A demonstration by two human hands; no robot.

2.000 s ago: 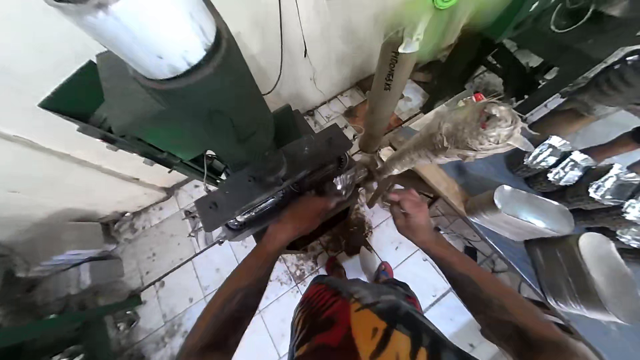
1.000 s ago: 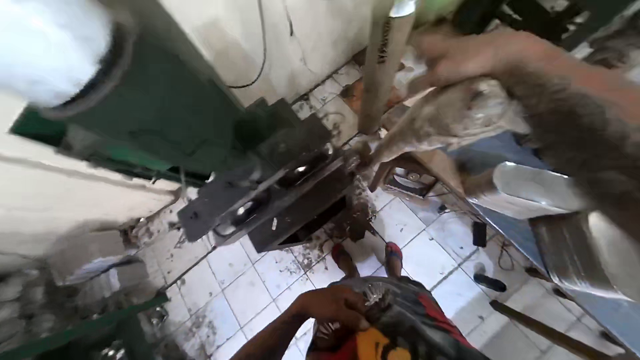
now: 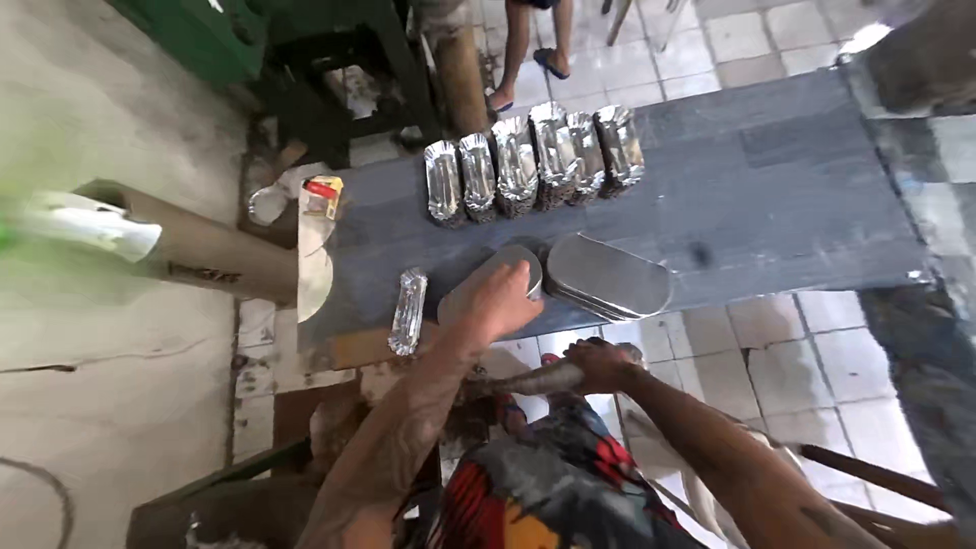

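My left hand (image 3: pixel 503 301) reaches over the table, its fingers at the far end of a stack of oval metal-looking sheets (image 3: pixel 465 293); the hand hides whether it grips one. Just to the right of it lies a second, fanned stack of such sheets (image 3: pixel 606 278). Lower down, my right hand (image 3: pixel 602 366) is closed around the end of a wrapped rod-like handle (image 3: pixel 534 381). A single crimped foil tray (image 3: pixel 409 311) lies left of my left hand. Beyond it, several stacks of crimped foil trays (image 3: pixel 515 164) stand in a row.
The grey tabletop (image 3: pixel 778 183) spans the view. A yellow and red packet (image 3: pixel 322 195) lies at its left end, by a large cardboard tube (image 3: pixel 221 248). Green machinery (image 3: pixel 206 38) stands at the upper left. Another person's legs (image 3: pixel 517 46) show beyond the table.
The view has swung to the table. My left hand, near my lap one second ago, is now at the oval sheets. My right hand, raised then, is lower and on the wrapped handle.
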